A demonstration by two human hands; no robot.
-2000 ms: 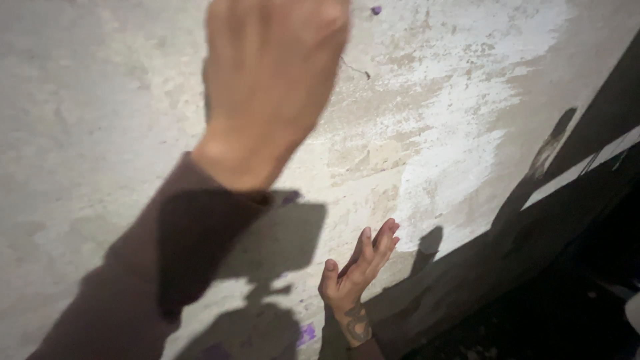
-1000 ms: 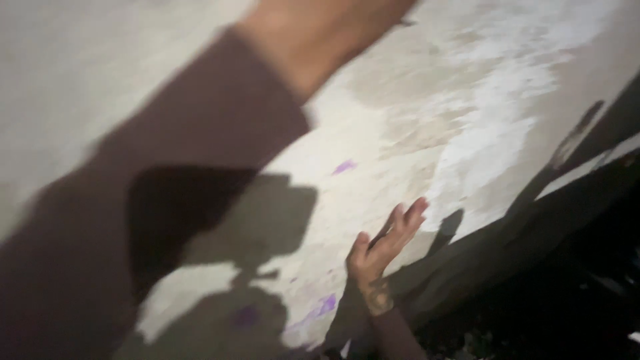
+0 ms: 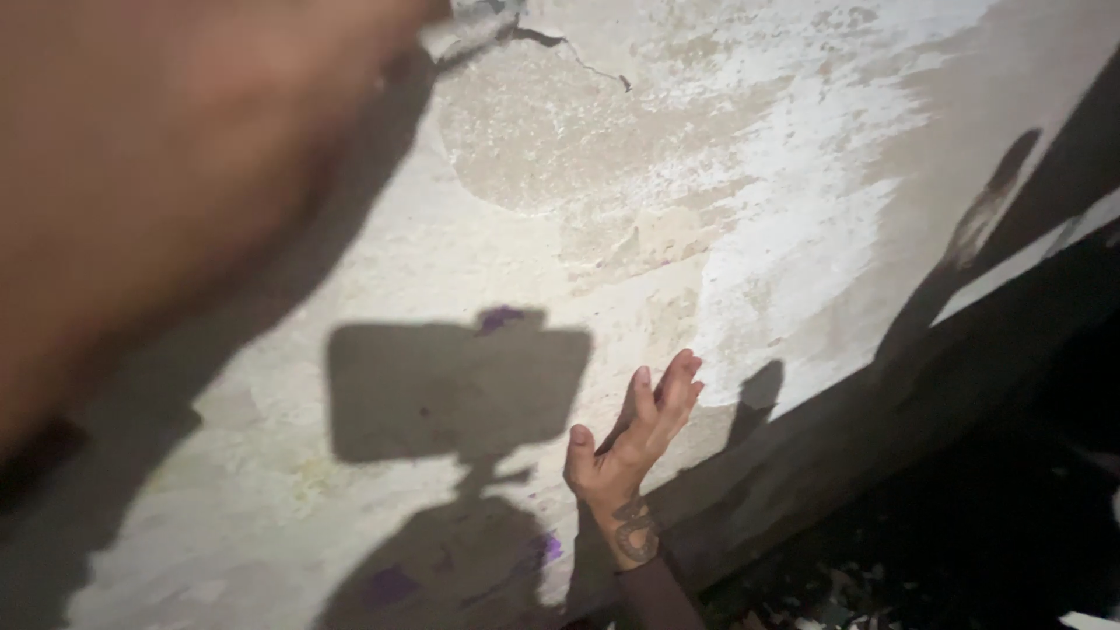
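My left hand (image 3: 201, 149), large and blurred, fills the upper left close to the camera. Its fingers run out of the frame, so its grip is hidden. A small greyish thing (image 3: 477, 22) shows near its edge at the top; I cannot tell what it is or whether the hand holds it. Lower down, my right hand (image 3: 634, 437), with a tattooed wrist and dark sleeve, is spread against the worn plaster wall (image 3: 525, 254), holding nothing. Pale bare patches, brighter white areas and a thin crack (image 3: 595, 66) mark the wall.
Purple flecks (image 3: 551, 547) dot the lower wall. Shadows of a head, a mounted rectangular device (image 3: 455, 394) and an arm fall across it. A dark band (image 3: 787, 490) runs diagonally along the wall's lower edge. Loose pale scraps (image 3: 840, 586) lie in the darkness at the lower right.
My left hand has come much nearer the camera and now covers the upper left. My right hand stays spread at the wall. The view has shifted.
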